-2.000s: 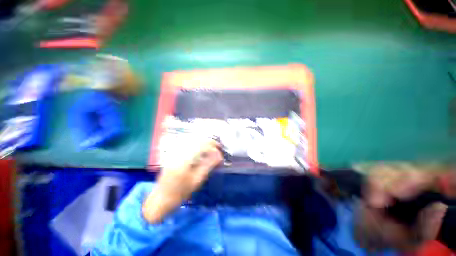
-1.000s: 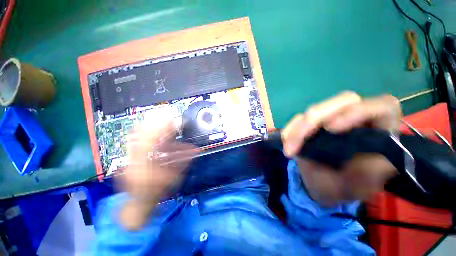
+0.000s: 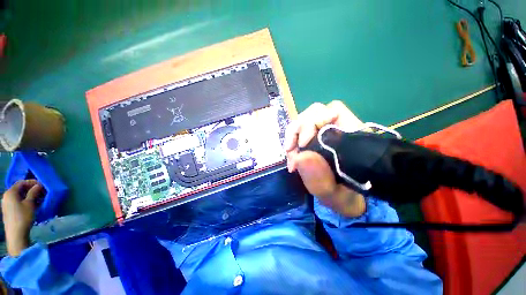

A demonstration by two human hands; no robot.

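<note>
An open laptop base [image 3: 190,109] lies slightly tilted on an orange-red foam tray [image 3: 173,62]. Its battery, green board and fan show. The dark display panel [image 3: 230,210] hangs over the bench edge toward my lap. My right hand [image 3: 323,155] grips a black electric screwdriver [image 3: 386,164] with a wire hook at the laptop's right hinge corner; the tip is hidden by my fingers. My left hand [image 3: 22,210] is at the far left with its fingertips in a small blue screw box [image 3: 51,187]. Whether it pinches a screw cannot be seen.
A brown cardboard core [image 3: 43,127] stands behind the blue box. Black cords [image 3: 487,40] and a tan tie [image 3: 465,43] lie at the upper right. Red material [image 3: 467,242] is at the lower right, and a blue crate [image 3: 141,259] is below the bench.
My left hand has moved from the laptop's board area left to the blue box. My right hand has brought the screwdriver in to the laptop's right corner.
</note>
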